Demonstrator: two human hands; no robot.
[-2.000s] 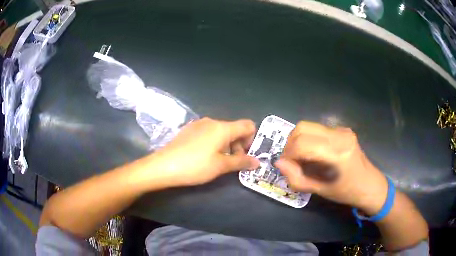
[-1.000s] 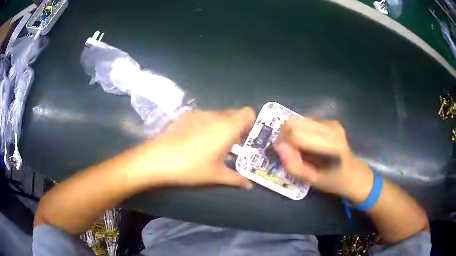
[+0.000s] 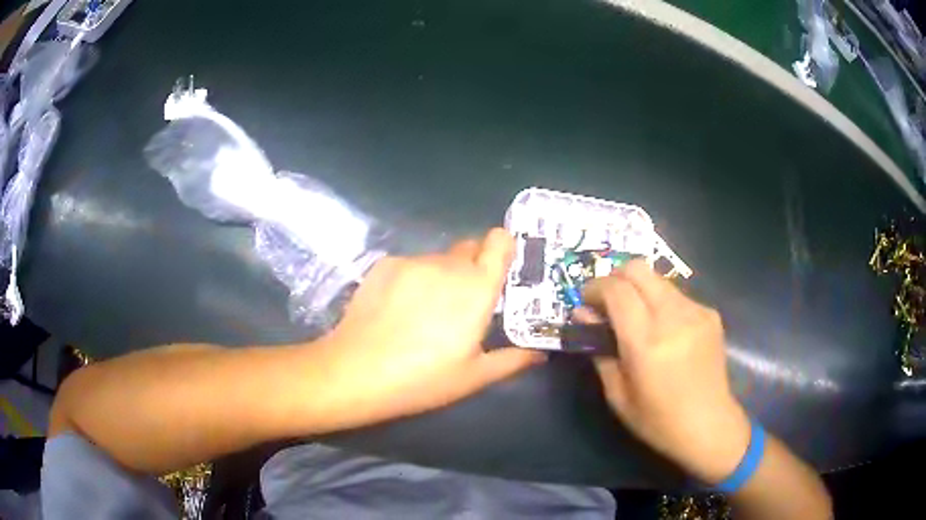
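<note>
The white power strip housing (image 3: 635, 221) lies open on the dark mat, with a black rectangle, a green board and blue wires inside. My left hand (image 3: 432, 315) is shut on its left side, thumb below its lower corner. My right hand (image 3: 660, 355) has its fingertips at the blue wires (image 3: 572, 296). A dark tool (image 3: 587, 337) shows under its fingers at the housing's lower edge; its exact shape is hidden. A thin white piece (image 3: 672, 256) sticks out at the right. The cord in its clear bag (image 3: 294, 218) lies left, plug (image 3: 186, 102) at its far end.
More bagged cords (image 3: 30, 152) lie along the left edge, with part of another housing (image 3: 93, 18) at the top left. A pale rail (image 3: 746, 63) borders the green belt (image 3: 711, 15), which carries bagged items. Brass strips (image 3: 899, 295) lie at the far right.
The housing has turned anticlockwise and sits slightly higher in view. My right hand has moved lower on it, uncovering the green board and blue wires. My left hand still holds the left side.
</note>
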